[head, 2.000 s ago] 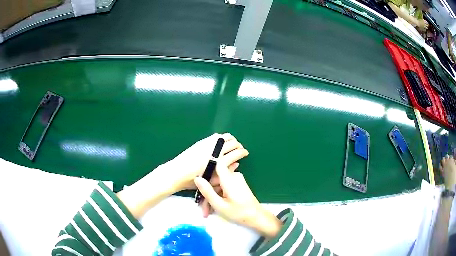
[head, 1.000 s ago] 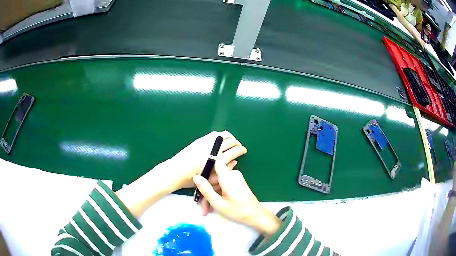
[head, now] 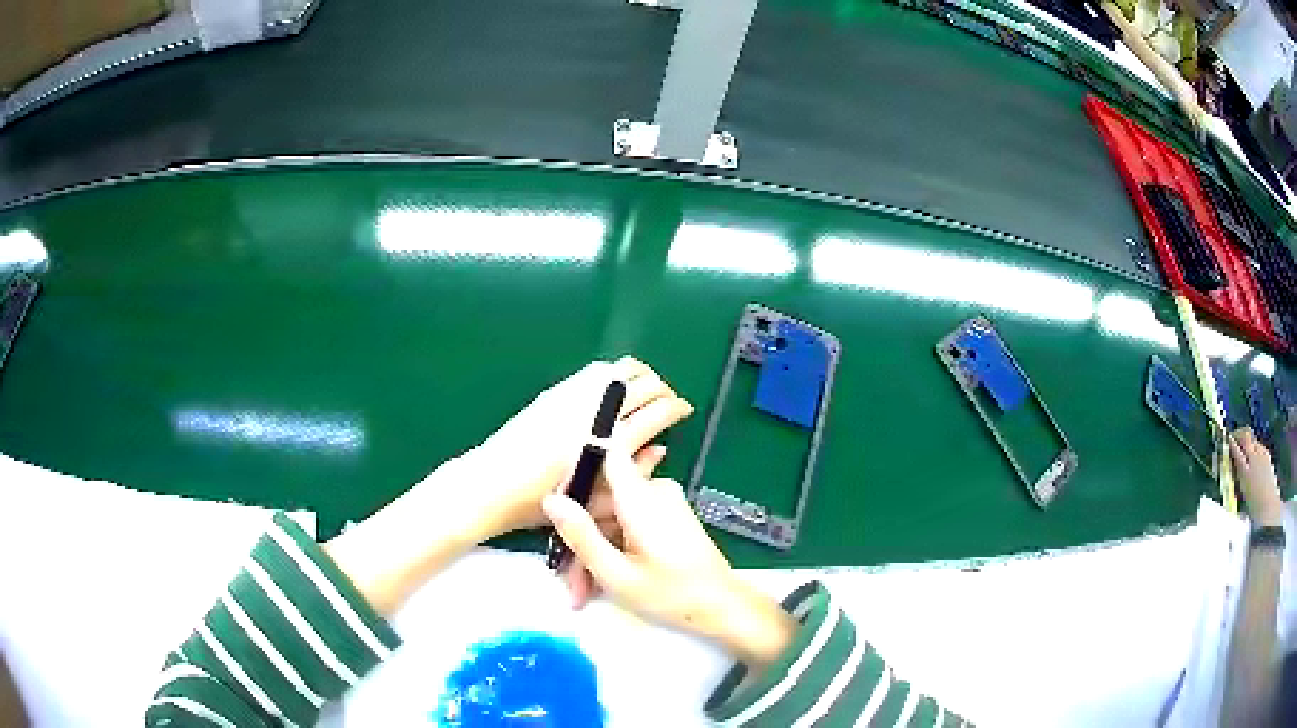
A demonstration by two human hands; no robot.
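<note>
My right hand (head: 657, 558) holds the black pen-like tweezers (head: 588, 462), tilted, over my left hand. My left hand (head: 576, 434) lies flat at the belt's near edge beneath it, fingers together, with nothing seen held in it. The tweezer tips are hidden or too small to tell. A phone mid-frame (head: 707, 508) with blue film (head: 791, 377) on its upper end lies just right of my hands, not touched. A second mid-frame (head: 1054, 479) with blue film lies further right. The peeled film pile (head: 524, 686) is between my forearms.
The green conveyor belt (head: 356, 341) runs across the view. A third blue-filmed frame (head: 1179, 408) is at the right, near another person's hand (head: 1256, 477). A dark frame (head: 14, 316) is cut off at the left edge. A red tray (head: 1138, 154) and grey post (head: 703, 71) stand behind.
The mid-frames have moved left along the belt; the nearest is now beside my hands. A third blue-filmed frame has come in at the right. My hands have barely moved.
</note>
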